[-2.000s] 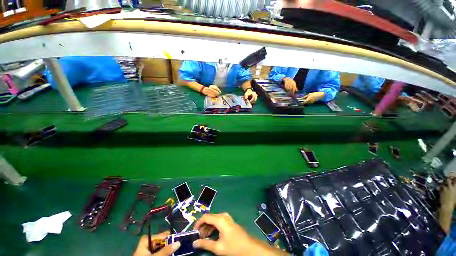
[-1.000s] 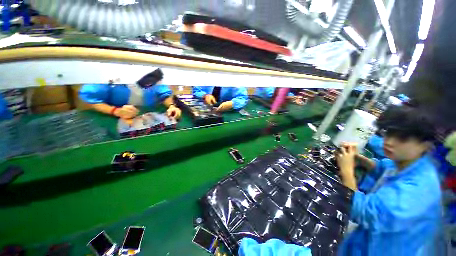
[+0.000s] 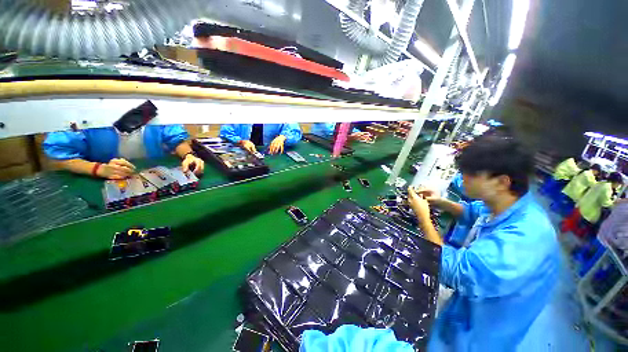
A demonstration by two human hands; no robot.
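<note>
My hands are out of the picture; only a blue sleeve (image 3: 354,339) shows at the bottom edge, over the near edge of the tray. The black glossy blister tray (image 3: 344,275) lies on the green bench, with rows of pockets. A dark LCD screen module (image 3: 250,340) with a pale edge lies by the tray's near left corner, partly cut off. Another screen module (image 3: 144,346) is cut off by the bottom edge further left. A small round part (image 3: 239,318) lies beside the tray.
A green conveyor belt (image 3: 200,240) bears a handset (image 3: 297,214) and joined dark screens (image 3: 140,242). A worker in blue (image 3: 503,254) sits at the right. Workers' hands (image 3: 117,168) are busy across the belt, near clear plastic trays (image 3: 41,206). A white-framed shelf (image 3: 206,112) crosses above.
The view has swung right and up. My hands, holding a screen module two seconds ago, have left the picture. The white cloth and dark red housings are also out of view.
</note>
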